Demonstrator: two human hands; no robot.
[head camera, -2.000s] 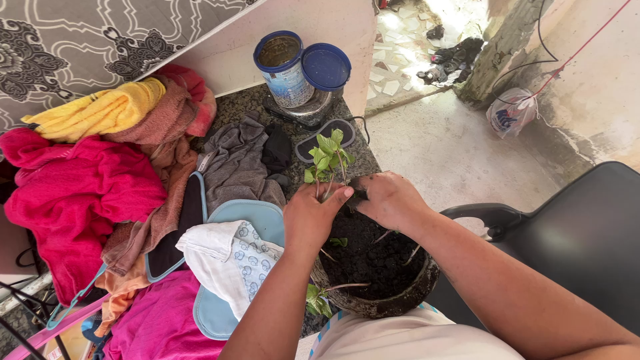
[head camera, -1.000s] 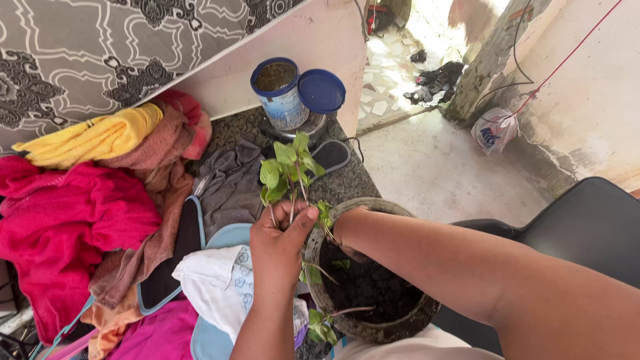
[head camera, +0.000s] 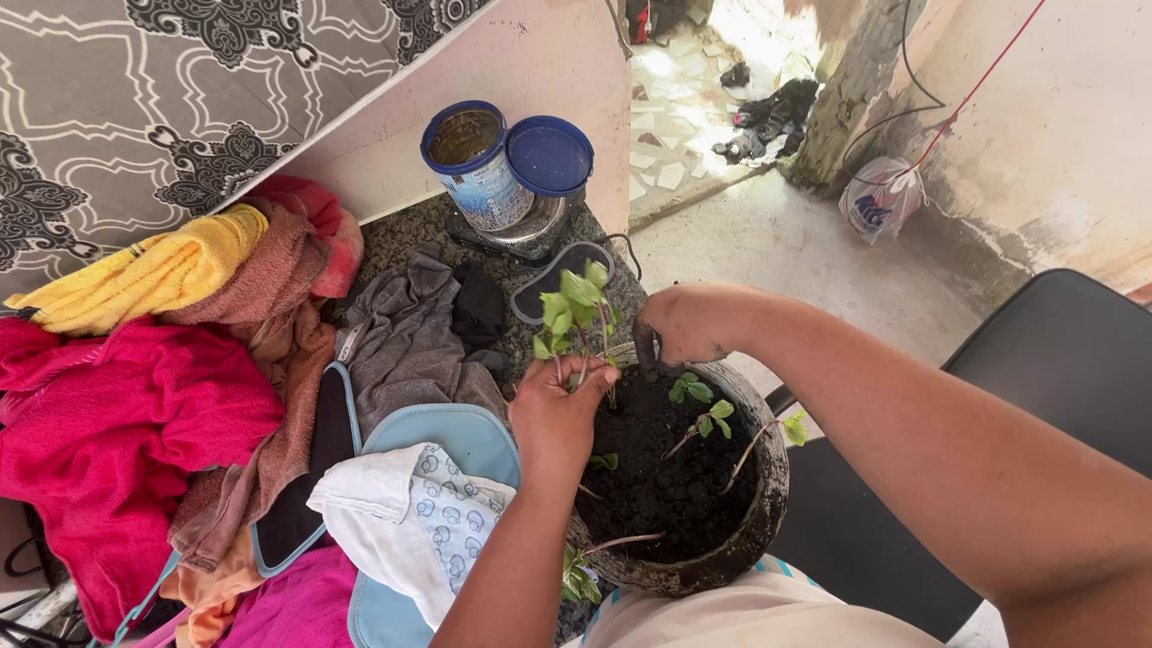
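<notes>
A round, weathered plant pot (head camera: 772, 486) filled with dark soil (head camera: 657, 481) stands against my body. Leafy green cuttings (head camera: 580, 310) rise from between the thumb and fingers of my left hand (head camera: 562, 405), at the pot's upper left rim. My right hand (head camera: 688, 328) is over the upper rim, its soil-darkened fingers pointing down at the soil and bent; nothing shows in them. Small seedlings (head camera: 706, 423) stand or lean in the soil, one (head camera: 765, 441) toward the right wall. Another stem with leaves (head camera: 580, 576) hangs over the lower left rim.
On the granite top (head camera: 621, 270) are an open blue tin (head camera: 486, 180), its blue lid (head camera: 551, 155) and a grey cloth (head camera: 409, 333). Towels (head camera: 135, 387), a white printed cloth (head camera: 423, 513) and light-blue edged pads (head camera: 450, 427) lie left. A black chair (head camera: 1062, 360) stands right, beyond which a plastic bag (head camera: 882, 200) hangs.
My right hand was at the cuttings beside my left hand, then reached down into the pot; now it is raised at the upper rim. More of the soil and seedlings shows.
</notes>
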